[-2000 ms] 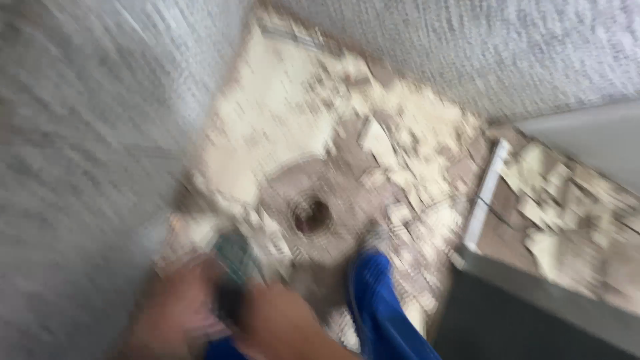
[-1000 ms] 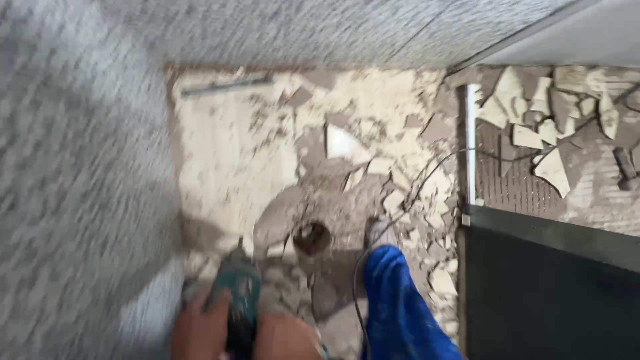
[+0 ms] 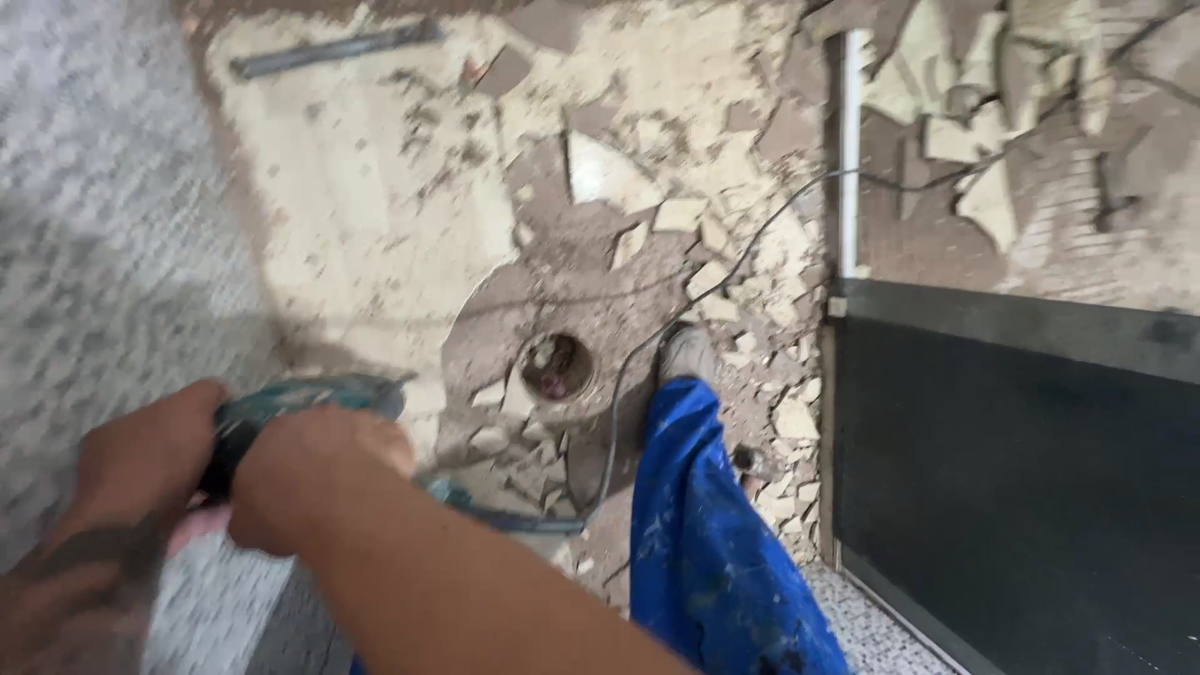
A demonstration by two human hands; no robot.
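Both hands are closed around a green and black power tool [image 3: 309, 398], perhaps a rotary hammer or grinder; blur hides its exact kind. My left hand [image 3: 150, 459] grips its rear end near the grey wall. My right hand [image 3: 314, 473] holds the body farther forward, with that forearm crossing the lower middle of the view. The tool's front end points right, over the edge of a large cream floor tile [image 3: 366, 197]. Right of it is a round drain hole [image 3: 556, 367] with debris inside, set in bare mortar.
Broken tile pieces [image 3: 609, 173] litter the floor. A dark cable [image 3: 750, 239] runs past my shoe [image 3: 687, 354] and over a white strip [image 3: 851, 150] at the right. A dark panel [image 3: 1012, 469] stands at the lower right. A grey bar [image 3: 337, 49] lies on the tile.
The tool has turned from pointing up the view to pointing right, and both hands have turned with it. The view has shifted and is closer to the floor.
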